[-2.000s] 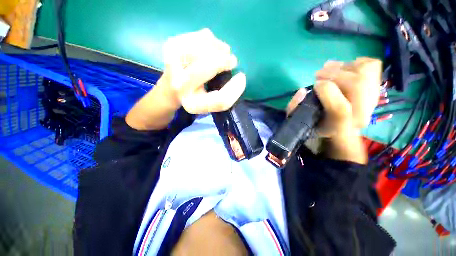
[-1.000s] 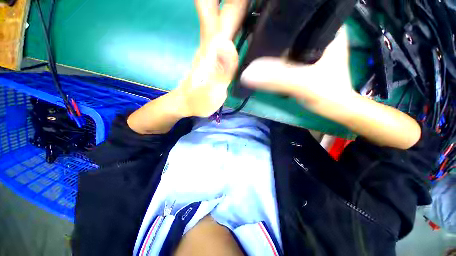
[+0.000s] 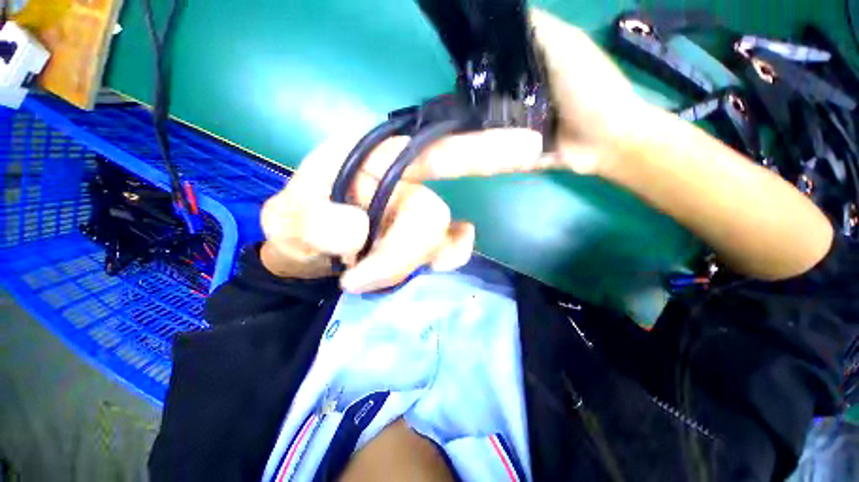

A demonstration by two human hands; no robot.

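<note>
My right hand [image 3: 603, 113] holds black battery clamps [image 3: 490, 56] at the top centre, close to the camera; they are blurred and cut off by the top edge, and I cannot tell how many there are. My left hand [image 3: 377, 216] is closed around two thick black leads [image 3: 391, 169], which loop down from the clamps' lower end. The lead ends are hidden in or behind the left hand.
The green bench mat [image 3: 254, 66] lies beyond the hands. A pile of black clamps [image 3: 782, 104] is at right. A blue basket [image 3: 122, 311] with black clamps stands at left, with leads hanging above it. A wooden board [image 3: 80, 42] and white box [image 3: 17, 58] are far left.
Two seconds ago each hand held one clamp over the lap. Now the clamps are up in the right hand, and the left hand, open one second ago, has closed on the leads.
</note>
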